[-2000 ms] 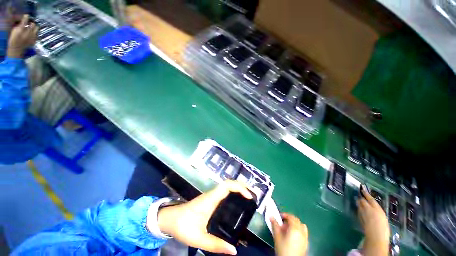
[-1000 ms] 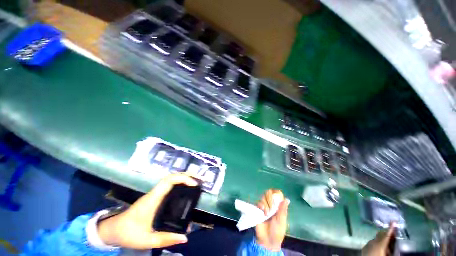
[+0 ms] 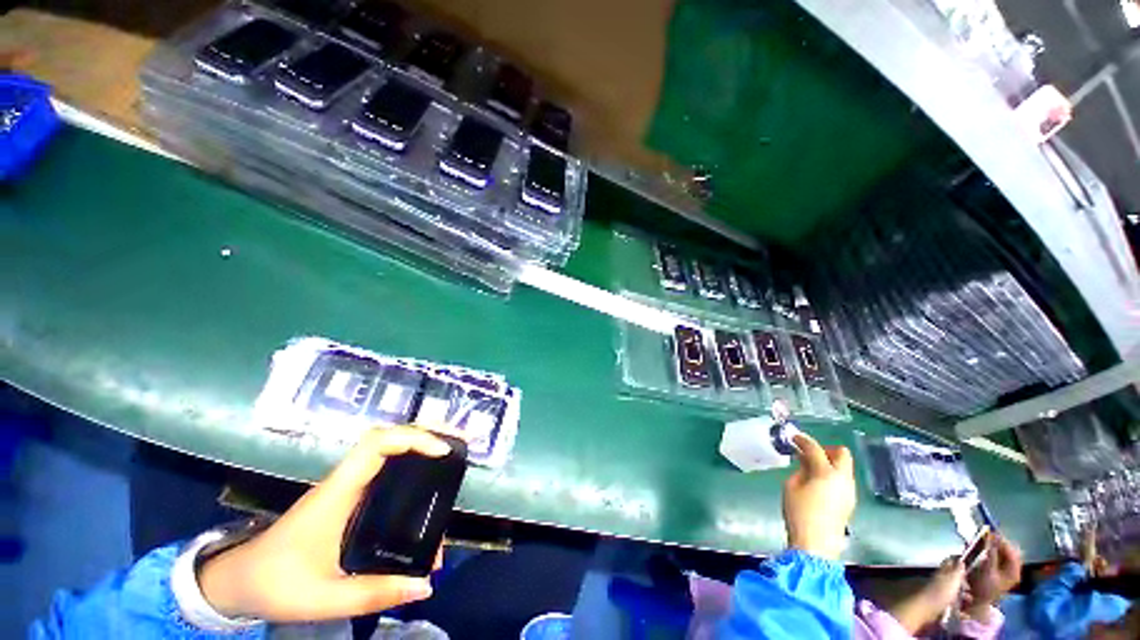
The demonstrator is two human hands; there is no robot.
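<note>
My left hand point(image 3: 294, 538) holds a black rounded device housing point(image 3: 404, 510) over the bench's front edge, its plain dark face up with small pale lettering near the lower end. My right hand point(image 3: 820, 498) reaches over the bench with its fingertips at the metallic top of a squat white dispenser bottle point(image 3: 754, 444). Whether the white wipe is still in or under my right fingers cannot be told. A white-edged sheet with dark squares point(image 3: 390, 398) lies flat on the green bench, behind my left hand.
A tall stack of clear trays with black devices point(image 3: 398, 113) stands at the back left. A lower tray of devices point(image 3: 731, 356) lies behind the bottle. A blue bin point(image 3: 23, 125) is at the left edge. Another person's hands point(image 3: 969, 578) work at the right, near a dark sheet point(image 3: 919, 473).
The view has swung to the right. My right hand, holding the white wipe beside the sheet earlier, has moved right to the dispenser bottle. My left hand still holds the housing.
</note>
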